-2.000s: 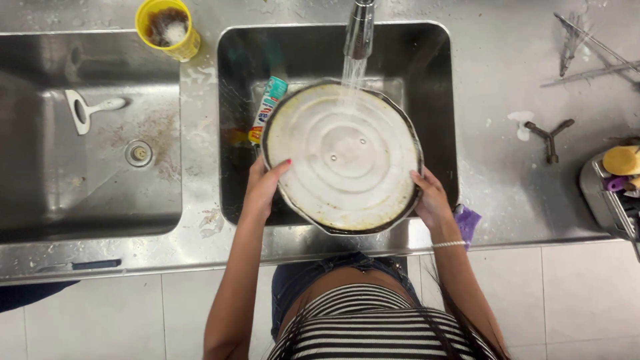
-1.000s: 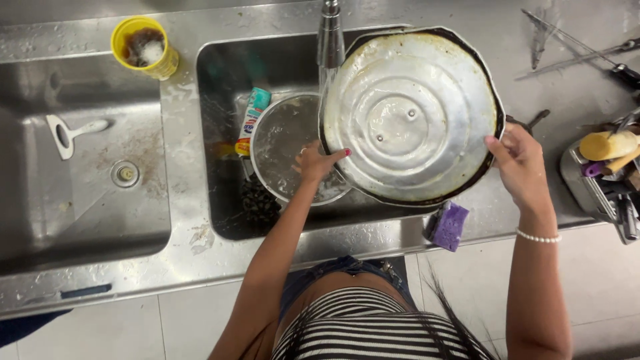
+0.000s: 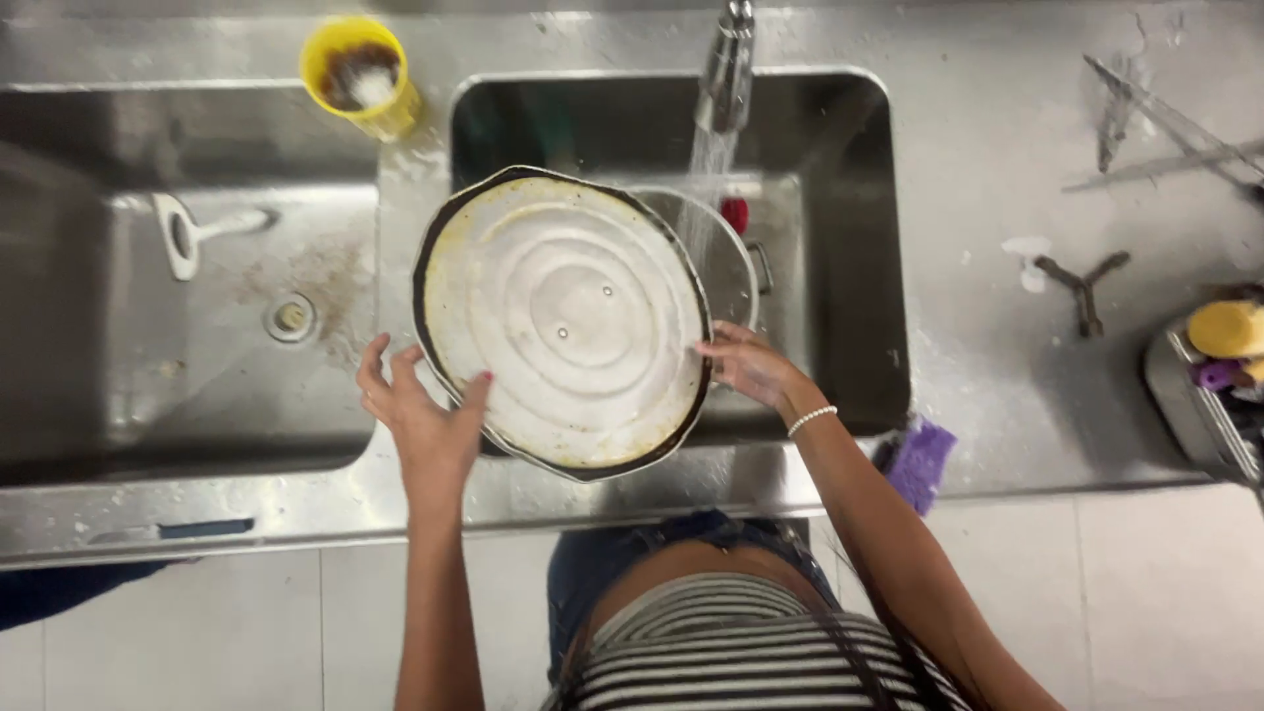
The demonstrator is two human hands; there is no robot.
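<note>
A round metal lid [image 3: 578, 321] with concentric ridges and a dark rim is held over the left part of the right-hand sink. My right hand [image 3: 750, 363] grips its right edge, thumb on the face. My left hand [image 3: 430, 405] is at the lower left edge, thumb against the face and the other fingers spread off the rim. Water runs from the faucet [image 3: 728, 74] just right of the lid. Beneath the stream, partly hidden by the lid, a round vessel [image 3: 736, 262] sits in the sink, with a red object [image 3: 735, 214] beside it.
A yellow cup [image 3: 385, 117] stands between the basins. In the left sink [image 3: 247, 385] lies a white handled tool [image 3: 181, 237]. A purple cloth or sponge [image 3: 921, 464] rests at the front edge. To the right are a three-armed metal piece [image 3: 1084, 286], thin metal utensils [image 3: 1170, 118] and a metal container [image 3: 1200, 415].
The lid has moved left from the right side of the sink, with both hands moving along. Water is plainly running beside it now.
</note>
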